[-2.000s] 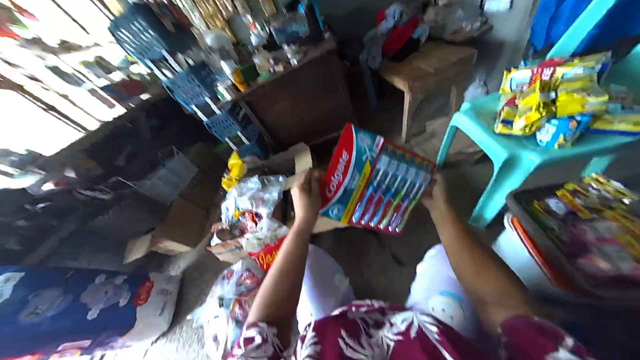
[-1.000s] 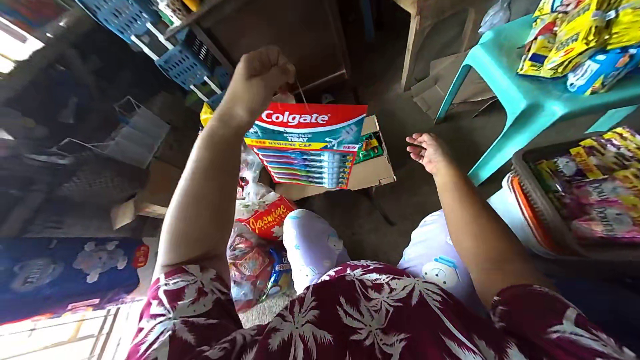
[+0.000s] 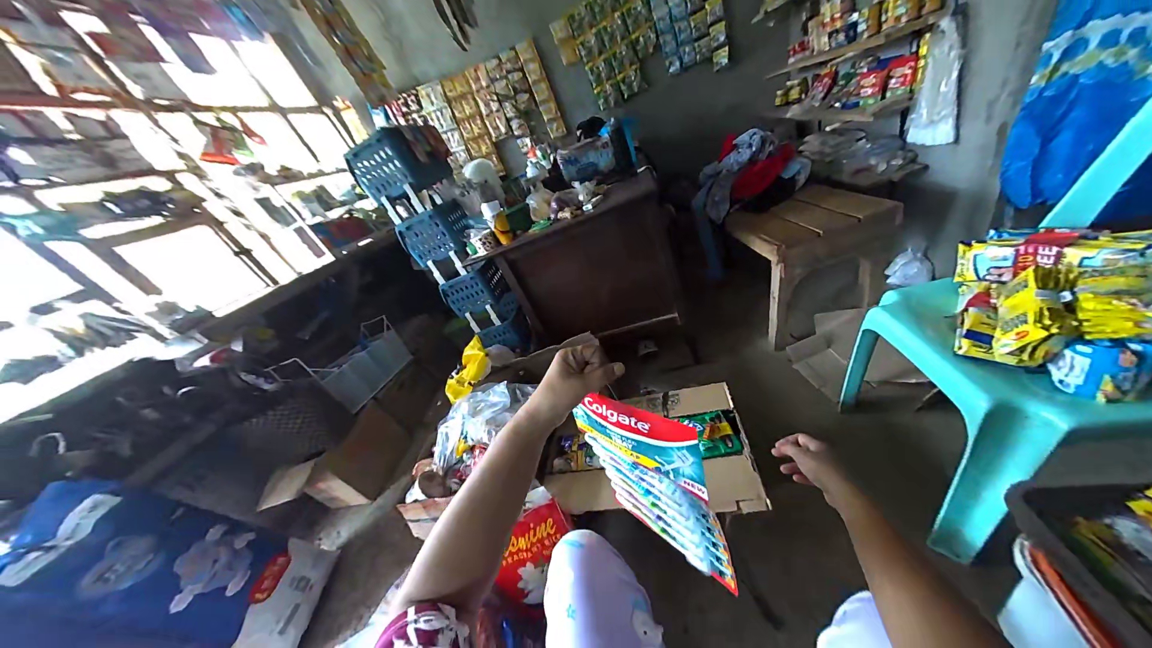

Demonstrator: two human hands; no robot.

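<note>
From my left hand, closed near the top of the card, hangs a Colgate toothbrush card with several toothbrushes, tilted down to the right. What the fingers grip, perhaps a thin string, is too fine to make out. My right hand holds nothing, its fingers loosely bent and apart, to the right of the card. Behind the card lies a cardboard box with open flaps and a green packet inside. A red Jasmine rice bag is beside my knee, below the left forearm.
A turquoise plastic chair bearing yellow packets stands at right, above a dark tray of packets. Farther back are a wooden desk, a blue basket rack and a wooden bench. An open carton lies at left.
Two seconds ago both hands held the toothbrush card; by one second ago the right had let go and the card hung from the left. The view has since tipped up toward the room.
</note>
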